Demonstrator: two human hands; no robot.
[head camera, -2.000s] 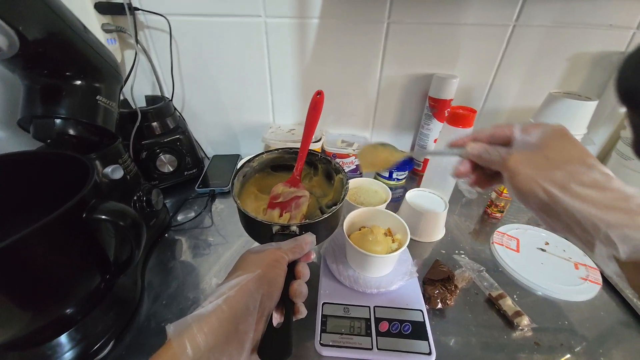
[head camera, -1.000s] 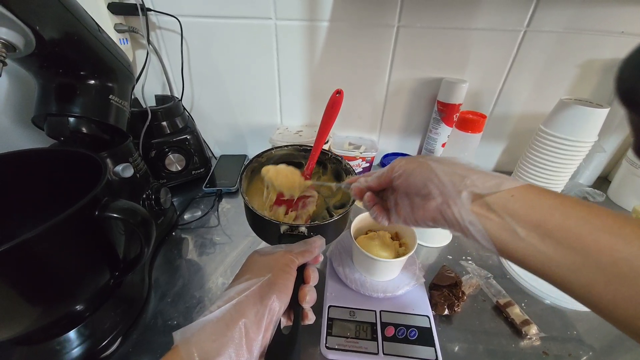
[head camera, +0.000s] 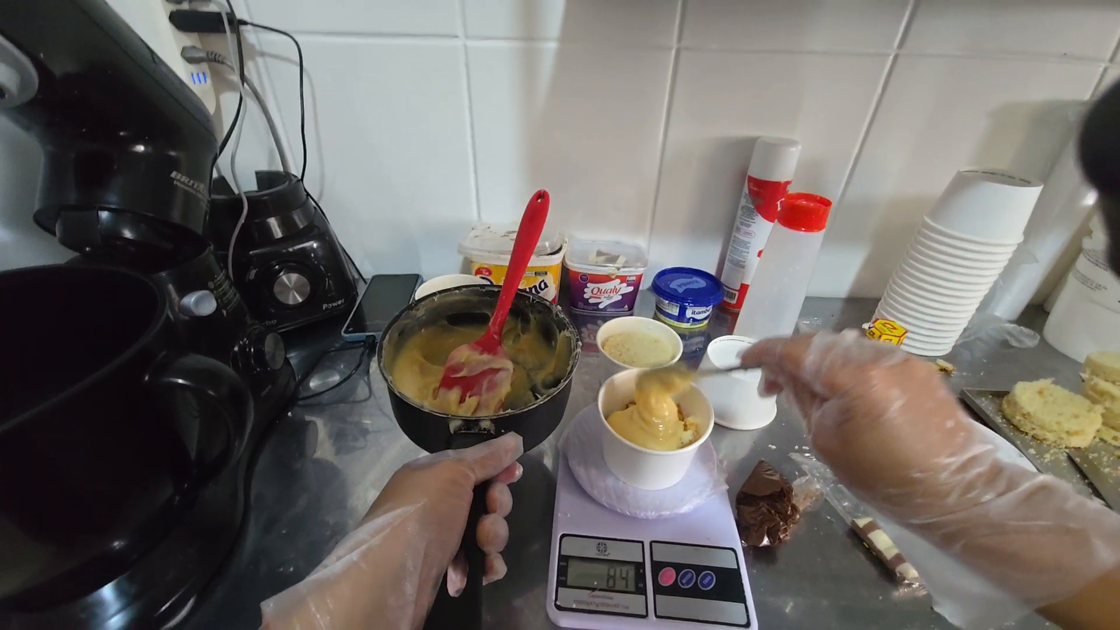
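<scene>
My left hand (head camera: 437, 516), in a clear plastic glove, grips the handle of a black saucepan (head camera: 479, 429). Inside the pan, a red silicone spatula (head camera: 518, 262) leans in thick yellow cream (head camera: 420, 363). My right hand (head camera: 840, 398), gloved too, holds a spoon (head camera: 722, 370) over a white paper cup (head camera: 647, 464). Cream hangs from the spoon down onto the filling in the cup. The cup stands on the round plate of a lilac digital kitchen scale (head camera: 647, 529), whose display reads 84. Behind it is a second cup (head camera: 639, 343) with pale contents.
A black stand mixer (head camera: 114, 385) and a blender base (head camera: 284, 262) stand left. Tubs (head camera: 604, 280), a spray can (head camera: 761, 219) and a squeeze bottle (head camera: 783, 271) line the wall. Stacked cups (head camera: 954, 262), cake rounds (head camera: 1050, 411) and a dark crumpled wrapper (head camera: 766, 507) lie right.
My right hand has moved the spoon from over the saucepan to over the cup on the scale, and cream now runs down from it. My left hand still holds the pan handle.
</scene>
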